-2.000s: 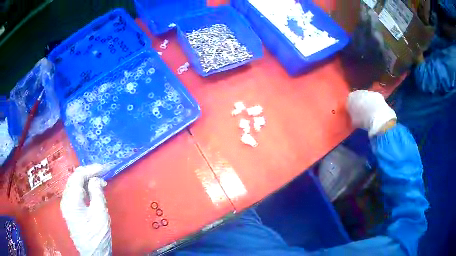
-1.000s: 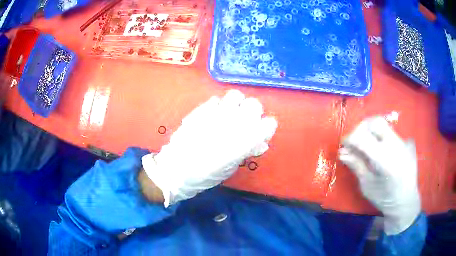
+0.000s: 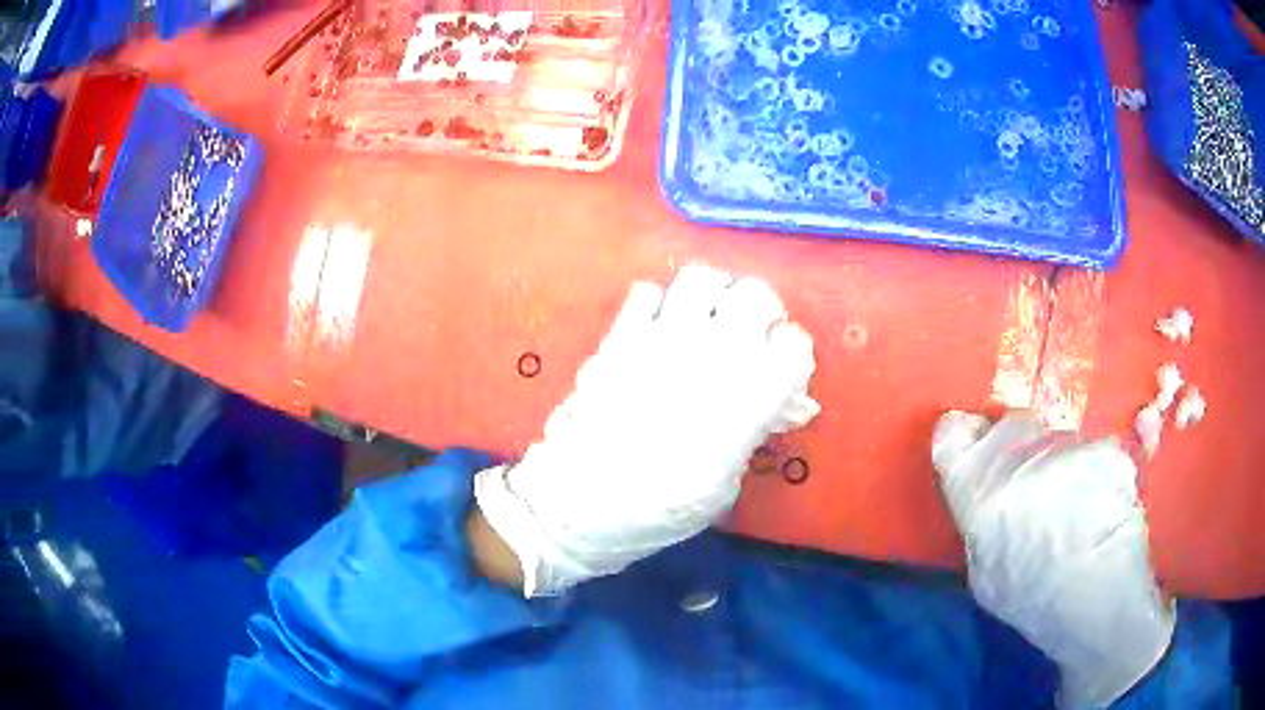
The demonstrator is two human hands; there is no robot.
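My left hand [image 3: 666,416], in a white glove, rests low over the red table with fingers bent; its palm side is hidden. Dark O-rings [image 3: 795,470] lie by its fingertips, and one more lies to its left. My right hand [image 3: 1047,534], also gloved, is at the lower right with curled fingers; whether it holds anything is hidden. Several small white plastic parts [image 3: 1190,407] lie to its right. A pale ring [image 3: 855,334] lies between the hands and the large blue tray [image 3: 888,239], which holds many pale rings.
A clear flat tray [image 3: 472,132] with brown bits and a white label is at the back left. A blue bin [image 3: 128,208] of small metal parts stands beside a red bin [image 3: 97,132] at far left. Another blue bin [image 3: 1176,104] of metal parts is at far right. The table edge curves in front.
The view has shifted left, bringing the white parts into sight at the right. My right hand has lowered, its fingers now nearer the table. My left hand stays beside the O-rings.
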